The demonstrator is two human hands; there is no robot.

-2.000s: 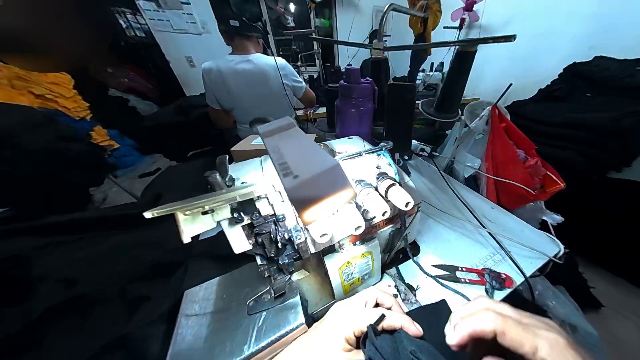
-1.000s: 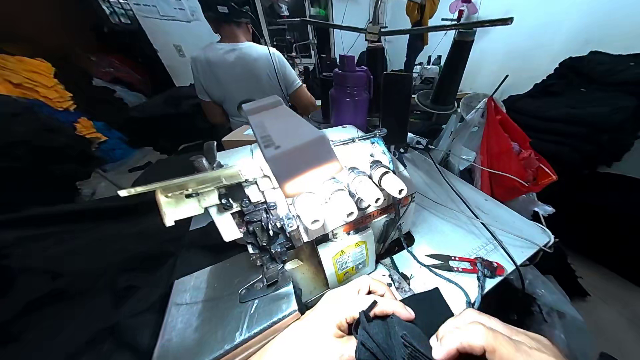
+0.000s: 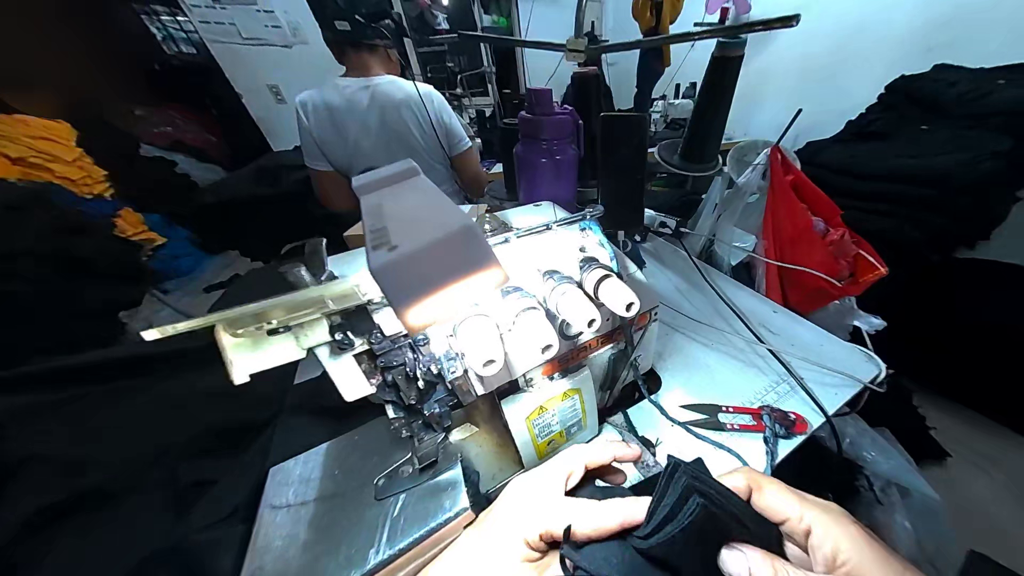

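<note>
At the bottom of the head view, several layers of folded black fabric (image 3: 692, 512) are held between both hands. My left hand (image 3: 572, 504) grips the fabric's left side, its index finger and thumb around the edge. My right hand (image 3: 800, 520) pinches the right side, thumb in front. Just beyond my left hand stands a white overlock sewing machine (image 3: 512, 352) with four white tension knobs and a raised grey cover. Its presser foot area (image 3: 416, 400) lies left of my hands, over a metal plate (image 3: 344, 496). Red-handled thread snips (image 3: 744, 419), tied with a dark cord, lie beyond my right hand.
Behind the machine stand a purple bottle (image 3: 548, 156), a black phone-like slab (image 3: 623, 172) and a black thread cone (image 3: 712, 104). A red bag (image 3: 812, 232) hangs at the table's right edge. A person (image 3: 384, 120) sits ahead, facing away. Black fabric piles (image 3: 920, 160) rise at right.
The black fabric between my hands has been raised and now shows its stacked, folded edges. My right hand has shifted its hold along the fabric, its thumb now in front.
</note>
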